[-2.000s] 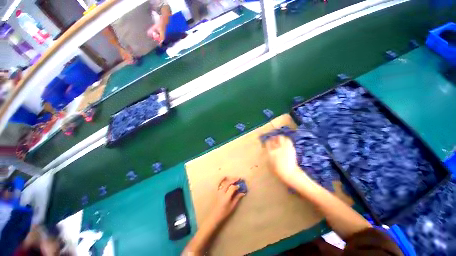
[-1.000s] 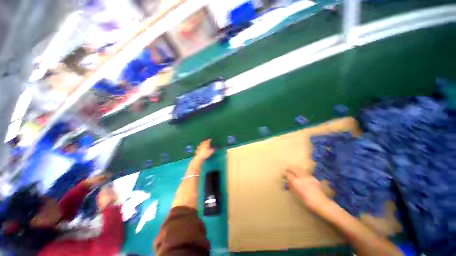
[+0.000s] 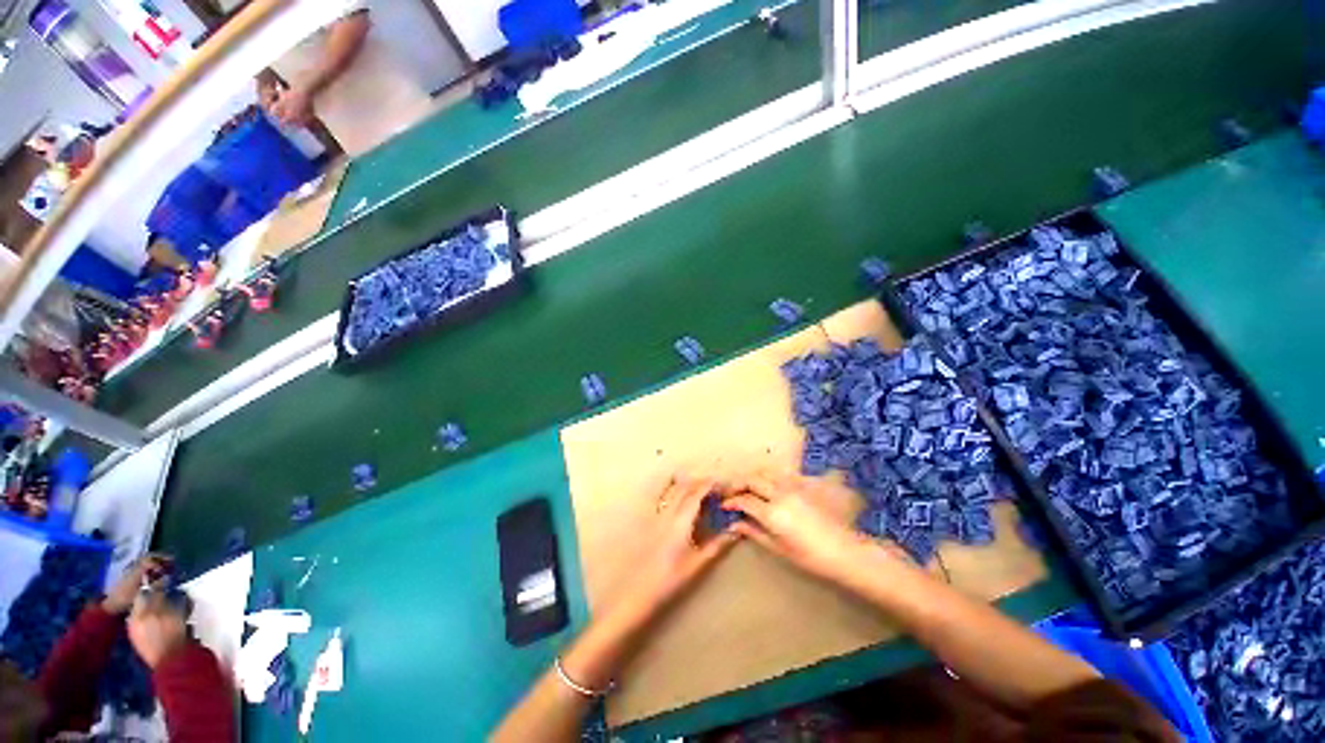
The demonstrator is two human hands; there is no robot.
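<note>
My left hand (image 3: pixel 687 537) and my right hand (image 3: pixel 792 520) meet over the middle of the tan cardboard mat (image 3: pixel 654 639). A small dark blue plastic part (image 3: pixel 712 517) is held between their fingertips, partly hidden by the fingers. A loose pile of the same parts (image 3: pixel 908 436) lies on the right of the mat, beside my right hand. A black-rimmed tray full of parts (image 3: pixel 1119 421) stands right of the pile.
The green conveyor belt (image 3: pixel 639 298) carries spaced single parts beyond the mat. A black phone (image 3: pixel 531 569) lies left of the mat. A second parts tray (image 3: pixel 429 286) stands across the belt. A blue bin (image 3: pixel 1133 671) is lower right. A person's red sleeves show lower left.
My left hand has come back from the belt edge to the mat. My right hand has moved to meet it, and both now hold a part. The camera view has shifted.
</note>
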